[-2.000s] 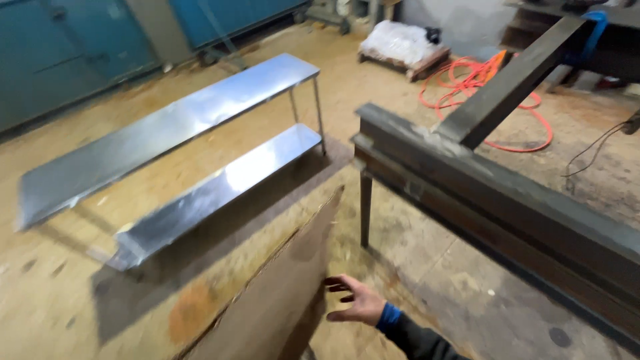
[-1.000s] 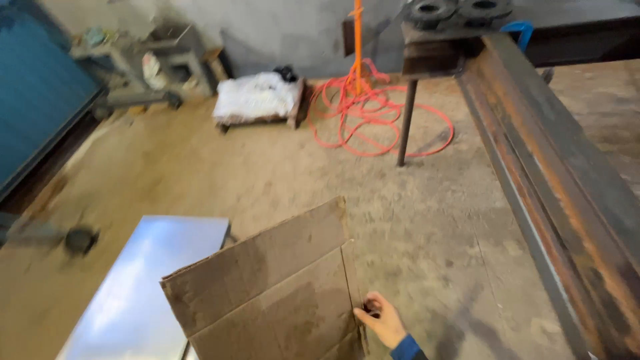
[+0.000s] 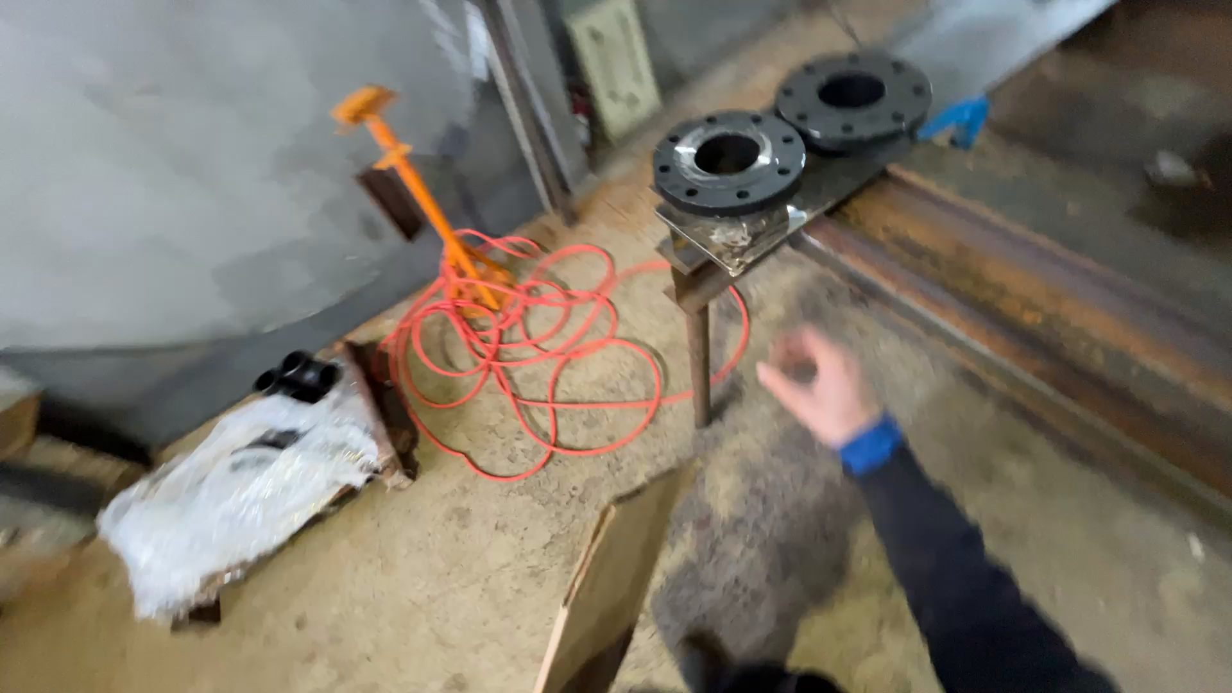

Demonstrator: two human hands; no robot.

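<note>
My right hand [image 3: 823, 385], in a dark sleeve with a blue cuff, is stretched out over the concrete floor. Its thumb and fingers are curved apart and hold nothing. Below and to its left stands a piece of cardboard [image 3: 616, 587], seen nearly edge-on and apart from this hand. My left hand is out of view; what holds the cardboard is hidden. Beyond the right hand, two dark steel pipe flanges with bolt holes, a nearer one [image 3: 730, 192] and a farther one [image 3: 895, 115], lie on a metal plate on the stand.
A rusty steel beam [image 3: 1039, 318] runs along the right. A tangled red hose [image 3: 553, 375] lies on the floor around an orange stand [image 3: 428, 202]. At the left, a low pallet carries a plastic-wrapped load [image 3: 241, 491] with black pipe fittings [image 3: 298, 375].
My right hand has come away from the edge of the cardboard, where it was a second ago. The cardboard has turned from broad side to nearly edge-on. The view has swung right toward the flanges.
</note>
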